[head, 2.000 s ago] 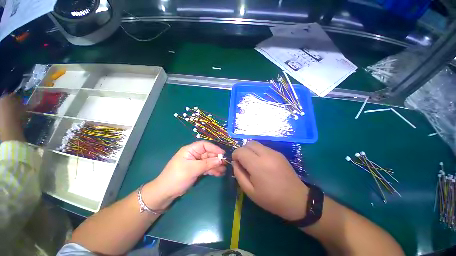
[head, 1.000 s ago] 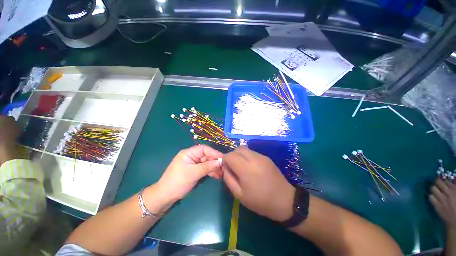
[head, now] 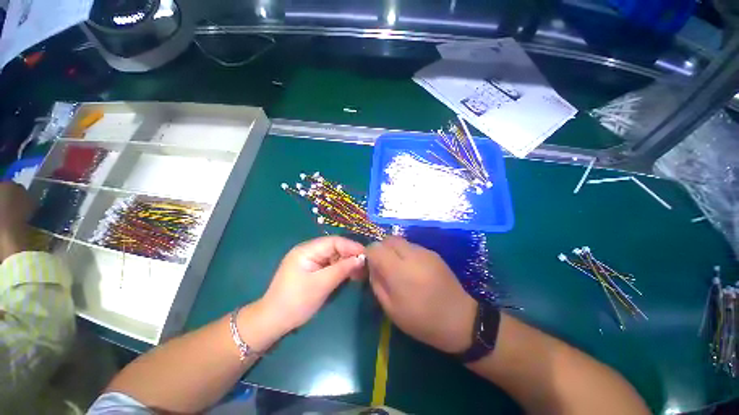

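Observation:
My left hand (head: 312, 275) pinches a tiny white connector housing (head: 361, 258) between thumb and forefinger. My right hand (head: 417, 288) is closed against it with the fingertips together; whatever is between them is too small to tell. A heap of part-assembled wire harnesses (head: 336, 203) with white ends lies just behind my hands, left of the blue tray. Dark blue loose wires (head: 462, 255) lie below the tray, partly hidden by my right hand. The blue tray (head: 508, 207) holds many thin white pieces (head: 425, 188) and a small bunch of leads (head: 462, 154).
An off-white compartment box (head: 235, 182) with wires stands left, beside another person's sleeve (head: 36, 300). Finished harnesses (head: 604, 280) and another bunch (head: 724, 324) lie right. Printed sheets (head: 502, 97), white sticks (head: 632, 180), a plastic bag (head: 705, 154) and a dark round-based device (head: 138, 36) are behind.
Another person's hand seen at the right edge a second ago is gone. My hands stay together at nearly the same place; my right fingertips have shifted slightly.

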